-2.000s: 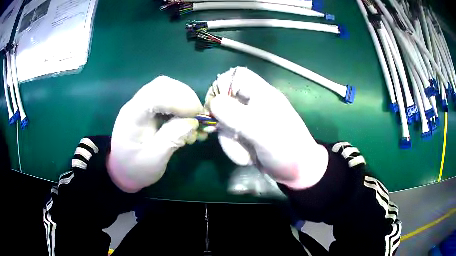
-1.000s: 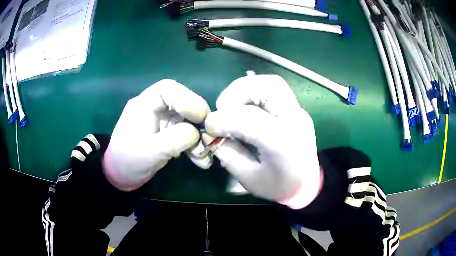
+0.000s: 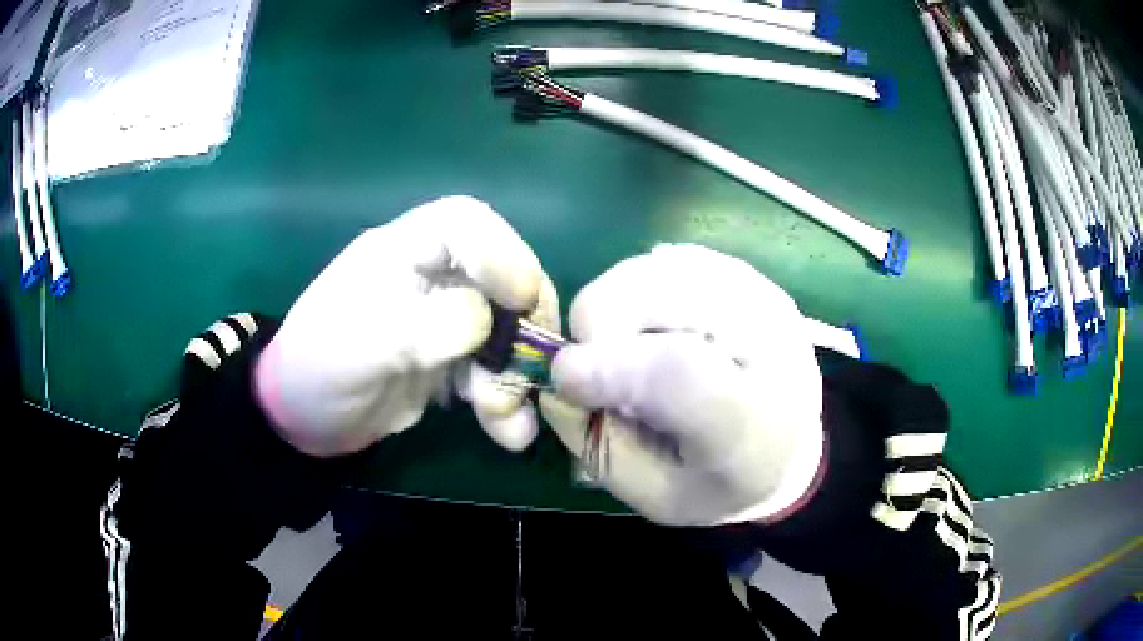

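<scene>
My left hand (image 3: 407, 328), in a white glove, pinches a small black connector housing (image 3: 498, 341) between thumb and fingers. Thin coloured lead wires (image 3: 539, 348), purple, yellow and green, run from the housing to the fingertips of my right hand (image 3: 702, 382), also gloved. A few red and white strands hang below my right fingertips. A short white cable length with a blue connector (image 3: 856, 341) shows beyond my right hand. The gloves hide the rest of the held cable and how the wires sit in the housing.
Separate white cables (image 3: 740, 165) lie across the top centre, loose wires left, blue ends right. A dense cable pile (image 3: 1022, 213) lies at right. Thin cables (image 3: 44, 200) lie at the left edge beside a sleeved paper sheet (image 3: 151, 94). The green mat's (image 3: 414, 482) near edge runs below my hands.
The black housing now shows in my left fingers. My right hand has moved slightly right and down, and the blue end has come into view beside it. The view has shifted a little.
</scene>
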